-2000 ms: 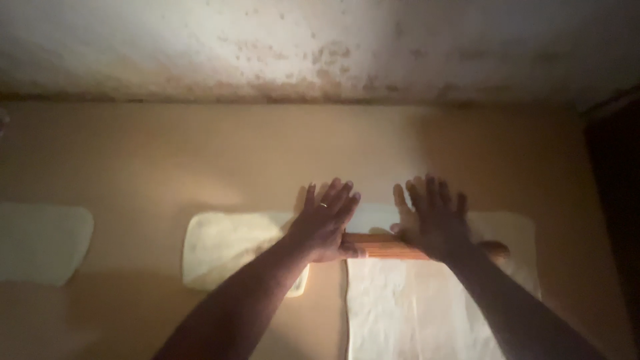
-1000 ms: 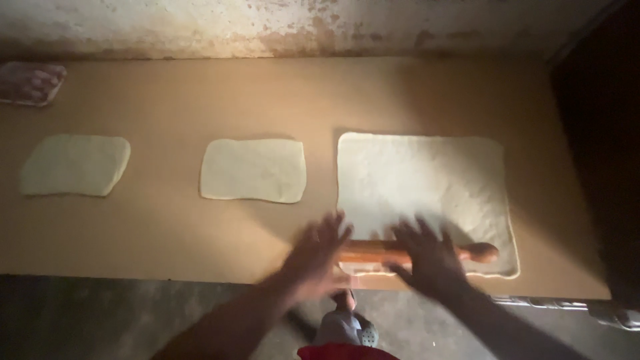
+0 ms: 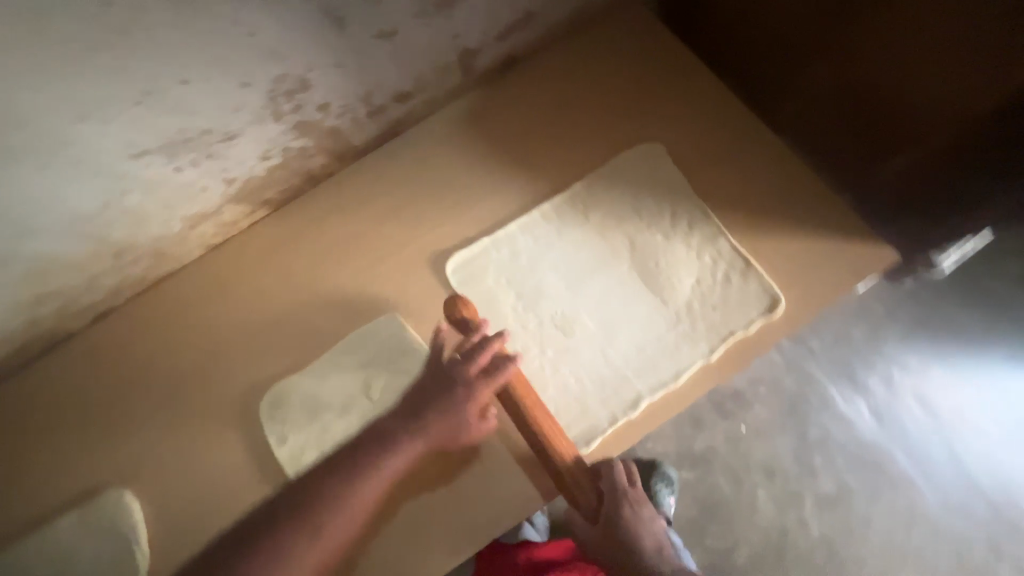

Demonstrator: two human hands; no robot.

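A wooden rolling pin (image 3: 540, 420) lies slantwise along the left edge of a large rectangular sheet of dough (image 3: 608, 296). My left hand (image 3: 464, 388) is on the pin near its far handle, fingers spread over the wood. At the near end, my right hand (image 3: 628, 516) grips the pin by the table's front edge. A smaller piece of dough (image 3: 344, 392) lies to the left, partly hidden behind my left forearm. Another piece of dough (image 3: 88, 540) is cut off by the lower left of the view.
The brown tabletop (image 3: 336, 240) runs along a stained wall (image 3: 160, 120). Beyond its right end is a dark area. The concrete floor (image 3: 840, 448) shows at the lower right, with a shoe (image 3: 660, 484) below the table edge.
The rolling pin has gone from lying across the large dough's near part to a slant at its left edge. My right hand has moved to the pin's near end. The view has tilted strongly.
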